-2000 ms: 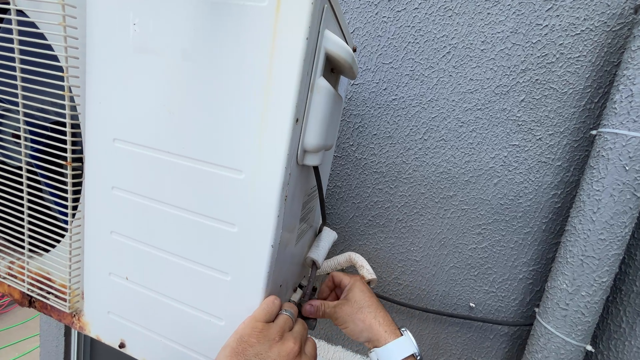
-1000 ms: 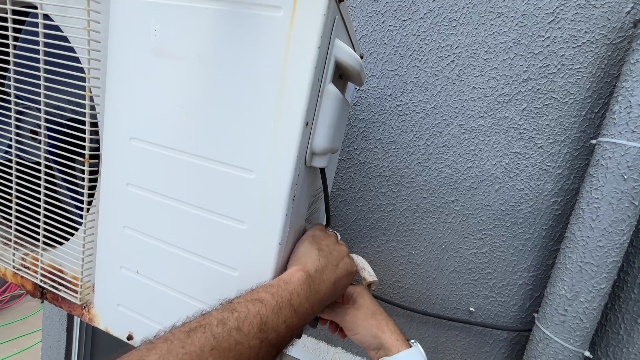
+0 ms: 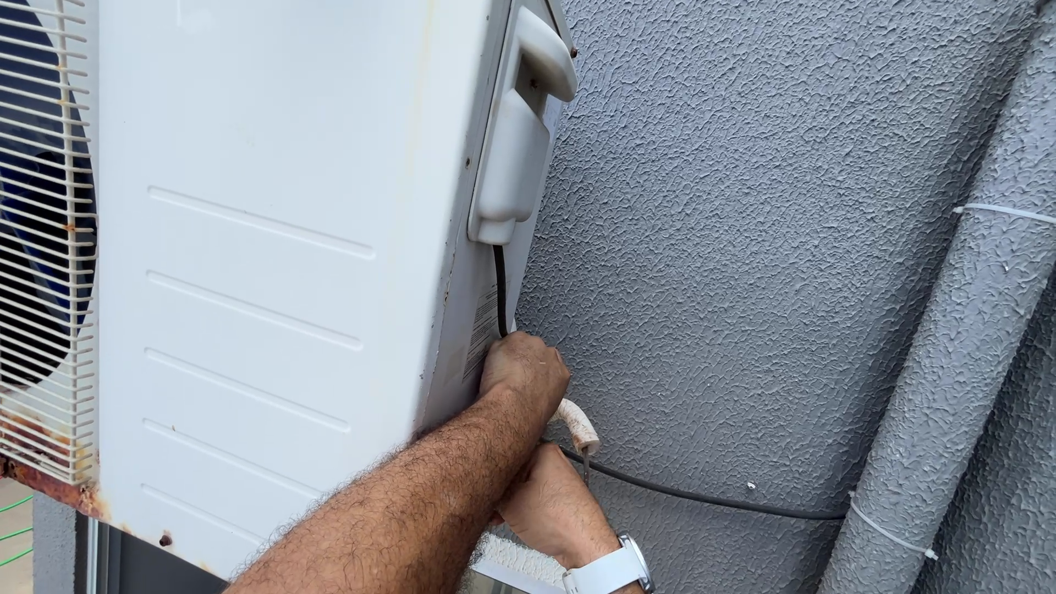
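Note:
My left hand (image 3: 525, 369) reaches across to the side of a white air conditioner outdoor unit (image 3: 272, 247), closed around something at the lower end of the black cable (image 3: 501, 289); its fingers are turned away from view. Just below it, my right hand (image 3: 549, 495), with a white-banded watch (image 3: 609, 569) on the wrist, is partly covered by the left forearm, and its fingertips are hidden. A pipe wrapped in pale insulation (image 3: 577, 425) curves out beside both hands, a thin metal piece showing under its end. The cable leaves a white plastic cover (image 3: 511, 165) above.
Behind the unit stands a rough grey textured wall (image 3: 726, 247). A dark cable (image 3: 709, 497) runs right to a thick grey pipe (image 3: 932, 355) with white cable ties (image 3: 891, 532). At the left are the fan grille (image 3: 78, 247) and the unit's rusted lower edge (image 3: 49, 487).
My left hand has moved up from beside my right hand to the cable by the insulated pipe, its forearm now crossing over the right hand. A second ago it was in about the same place.

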